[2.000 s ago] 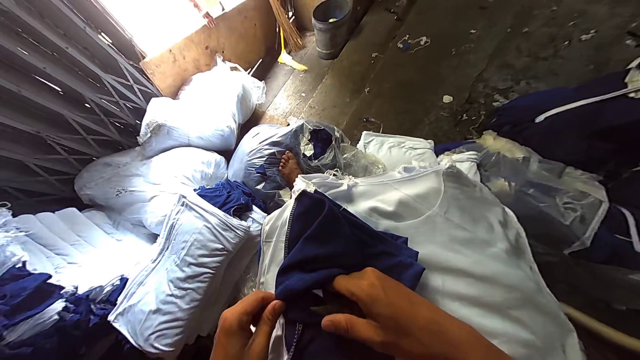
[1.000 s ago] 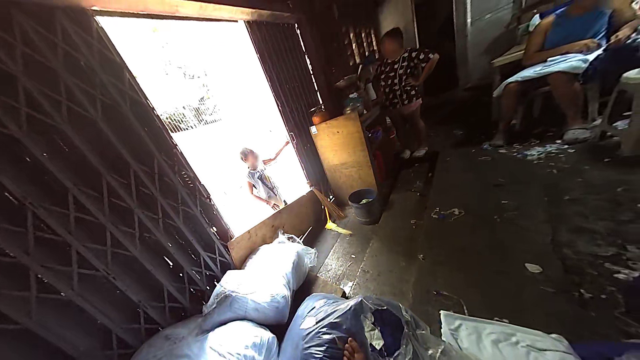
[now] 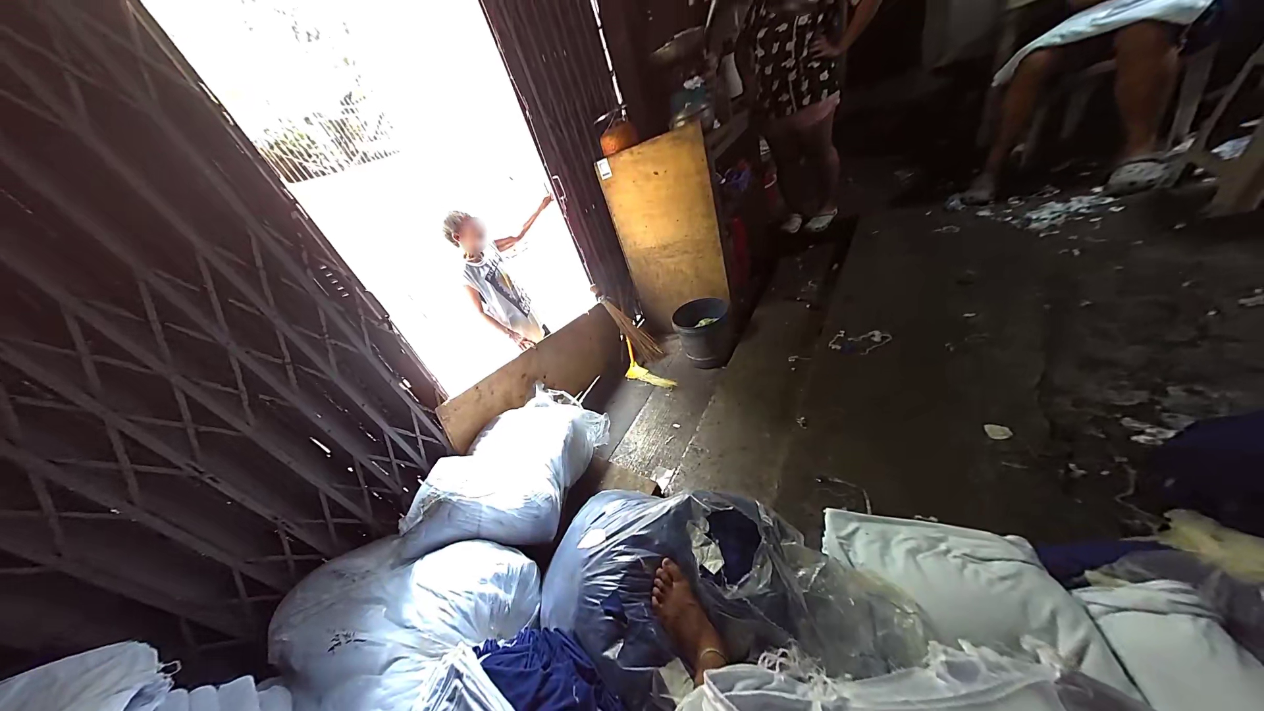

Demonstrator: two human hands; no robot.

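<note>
Neither of my hands shows in the head view at this moment, so what they hold is hidden. Near the bottom, a bare foot (image 3: pixel 681 612) rests on a clear plastic bag (image 3: pixel 602 563) with dark blue cloth inside. Bulging white sacks (image 3: pixel 494 484) lie to its left. A bunch of blue fabric (image 3: pixel 548 671) sits below them. White cloth with loose threads (image 3: pixel 889 686) runs along the bottom edge, and a folded white stack (image 3: pixel 968 573) lies to the right.
A folding metal gate (image 3: pixel 197 326) borders the bright doorway, where a person (image 3: pixel 494 276) stands outside. A low wooden board (image 3: pixel 533 375) crosses the opening. Beyond are a broom (image 3: pixel 632 326), a dark bucket (image 3: pixel 703 336), a wooden cabinet (image 3: pixel 667 217), a standing person (image 3: pixel 800 99) and a seated person (image 3: pixel 1145 89).
The view has swung up toward the doorway. Both my hands, seen on blue cloth two seconds ago, are out of frame. The person in the doorway still has an arm out to the gate.
</note>
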